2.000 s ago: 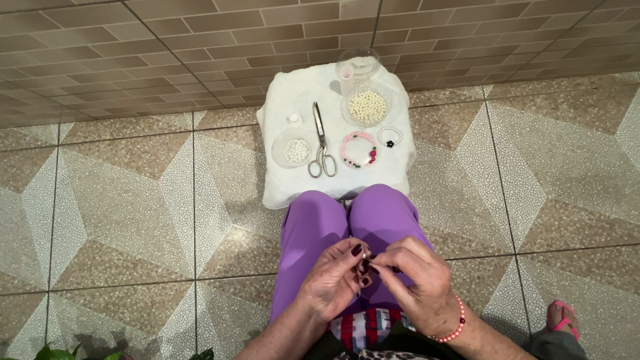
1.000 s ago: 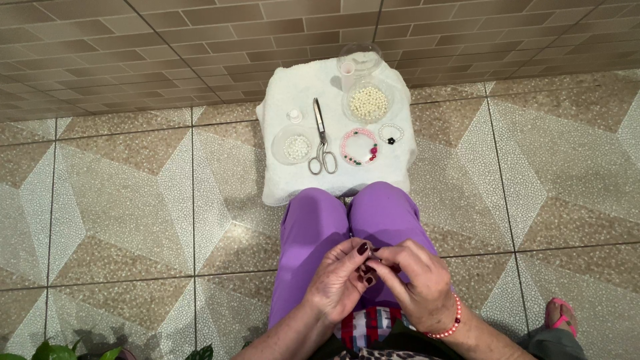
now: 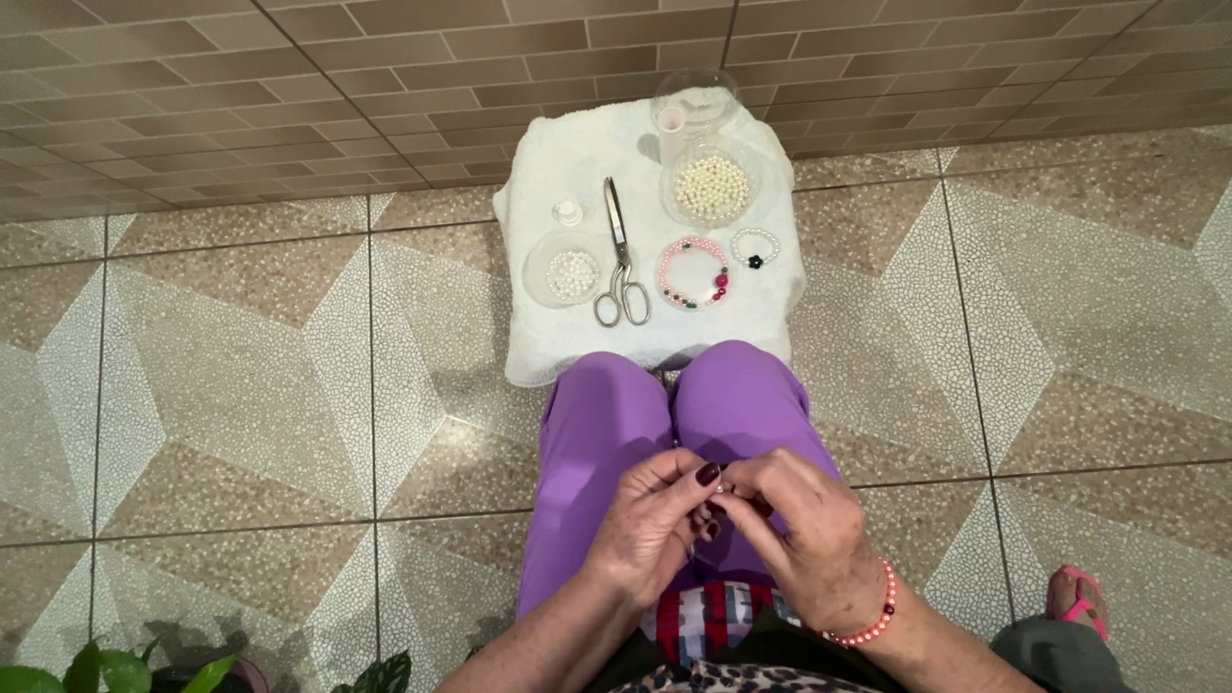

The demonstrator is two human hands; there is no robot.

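My left hand (image 3: 654, 525) and my right hand (image 3: 804, 539) meet above my lap, fingertips pinched around a small pale bead (image 3: 720, 488). Fingers hide most of it. A coral beaded bracelet (image 3: 887, 606) circles my right wrist. On the towel-covered stool (image 3: 577, 346) lie metal scissors (image 3: 621, 255), with a clear dish of white beads (image 3: 572, 274) to their left. A pink beaded bracelet (image 3: 662, 274) and a white beaded bracelet with a black flower bead (image 3: 756, 261) lie to their right. Above these sits a container of cream beads (image 3: 712, 189).
A pale cylinder (image 3: 671, 120) and a clear round lid (image 3: 712, 89) are at the stool's back, near the tiled wall (image 3: 539, 53). A small white object (image 3: 568, 212) lies left of the scissors. A person's sandaled foot (image 3: 1078, 602) is lower right; potted plants (image 3: 106, 669) are lower left.
My hands stay together over my lap, with only small shifts of the fingers. The things on the stool have not plainly moved.
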